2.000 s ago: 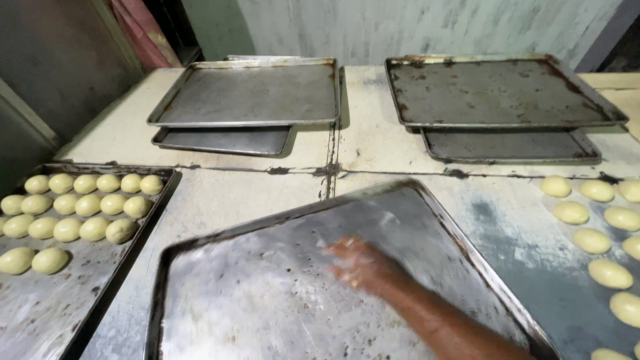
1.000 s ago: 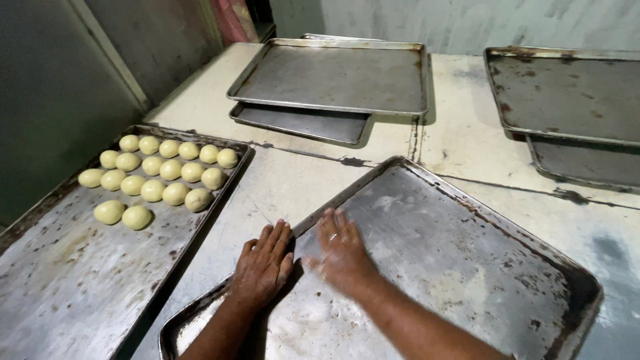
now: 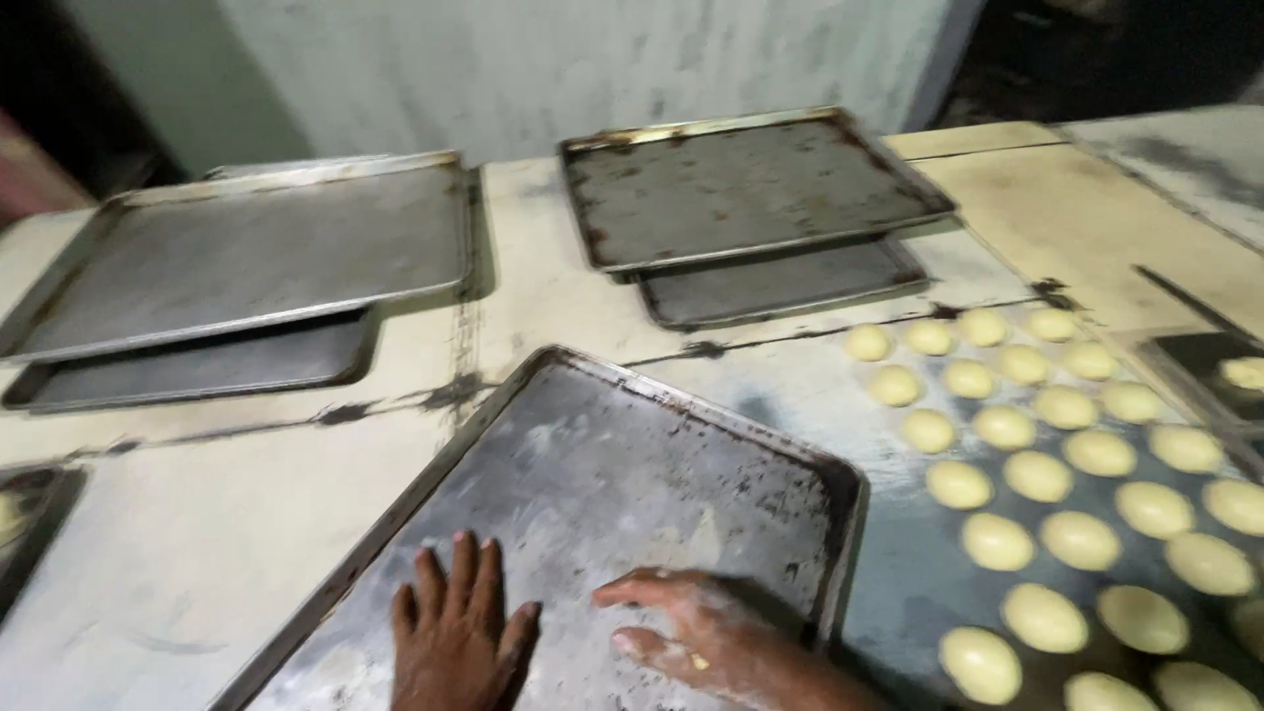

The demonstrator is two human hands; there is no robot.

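Note:
A worn metal baking tray [image 3: 592, 474] lies askew at the front of the table, with greasy-looking smears on its surface. My left hand [image 3: 454, 617] is over its near left part, palm down, fingers spread, holding nothing. To the right of it, my right hand [image 3: 691, 627] is turned sideways above the same tray, thumb and fingers apart, with whitish residue and a small yellow bit on the skin. Pale yellow dough balls [image 3: 1042, 477] sit in rows on the table to the right of the tray.
Behind are two stacks of baking trays, one at the back left [image 3: 267, 247] and one at the back centre [image 3: 750, 193]. Part of another tray [image 3: 59, 513] shows at the left edge. A dark flat object [image 3: 1205, 365] lies at the far right, near a thin dark stick. A wall stands behind the table.
My left hand has moved from the front tray's left rim onto its surface. My right hand has also moved right across the tray. The view has swung right.

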